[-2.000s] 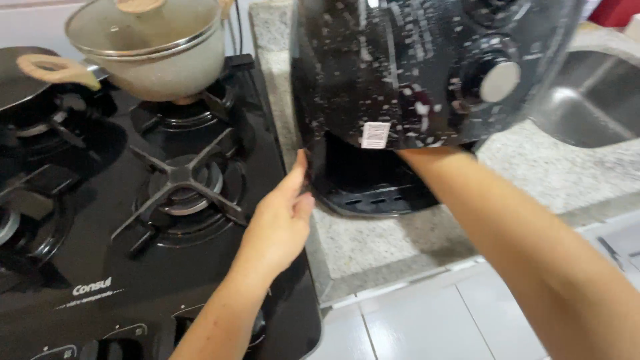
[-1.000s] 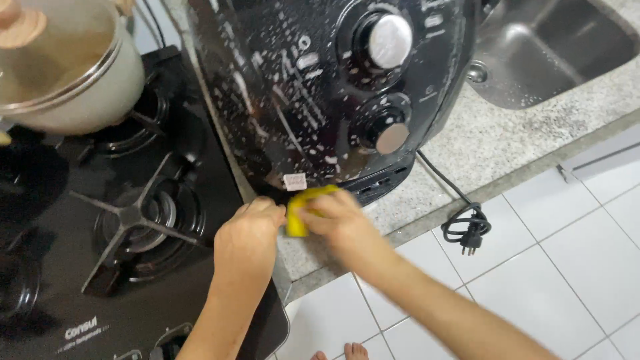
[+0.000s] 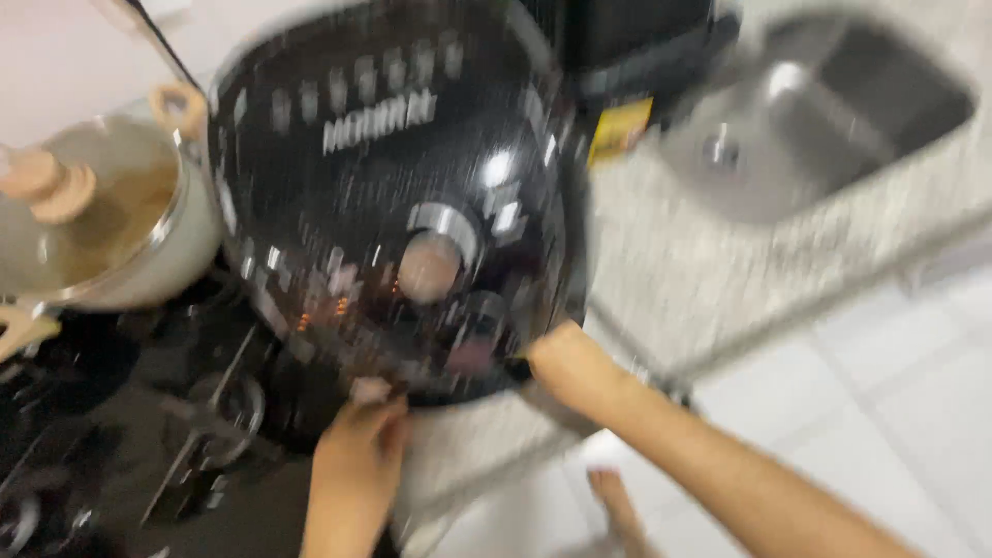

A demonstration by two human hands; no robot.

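A glossy black air fryer (image 3: 372, 186) with two front knobs and whitish specks fills the middle of the blurred head view. My left hand (image 3: 360, 442) is at its lower left front edge, fingertips touching or very near it; its grip is too blurred to tell. My right hand (image 3: 570, 364) is curled at the lower right side of the fryer, with a sliver of something yellow at its fingers, perhaps the yellow cloth or sponge seen earlier. The fryer's drawer is not clearly visible.
On the left, a black gas stove (image 3: 263, 496) carries a light pot (image 3: 178, 256) with a glass lid and wooden knob. A steel sink (image 3: 744, 178) is set in the speckled stone countertop (image 3: 666, 271). Behind the fryer's right side is a black object with a yellow label (image 3: 620, 132).
My right hand has moved from the fryer's lower front to its lower right side. Two seconds ago it reached under the raised front. The view has shifted considerably.
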